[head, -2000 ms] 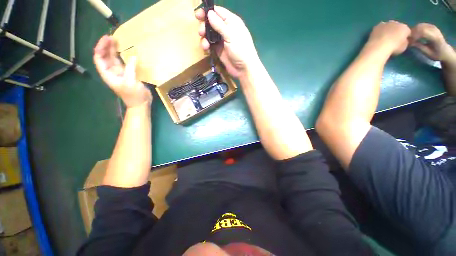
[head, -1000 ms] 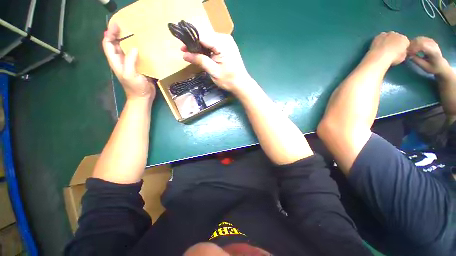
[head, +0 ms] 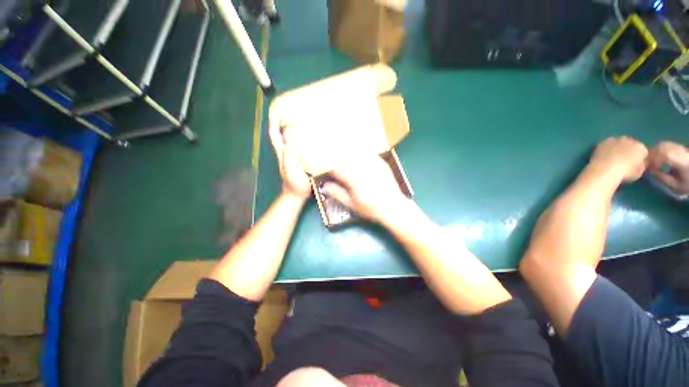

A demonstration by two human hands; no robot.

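Observation:
A small brown mailer box (head: 406,176) sits open on the green bench top (head: 468,166). Its lid (head: 332,121) stands up behind it, very pale under glare, with a side flap at the right. My left hand (head: 291,162) is at the box's left side, its fingers along the lid's left edge. My right hand (head: 363,185) reaches down into the box and covers most of the inside. Dark contents show beside its fingers. Glare washes out this hand, and I cannot tell if it holds anything.
A brown carton (head: 366,30) and a large black unit (head: 514,30) stand at the back. A yellow-and-black device (head: 631,49) is far right. Another person's arm (head: 574,219) rests at right. A pipe-frame rack (head: 143,94) is left; an open supply carton (head: 162,321) is low left.
My right hand has gone from holding a black cable bundle above the box down into the box. The cable bundle is no longer visible in it. The view has shifted, showing more of the bench's back.

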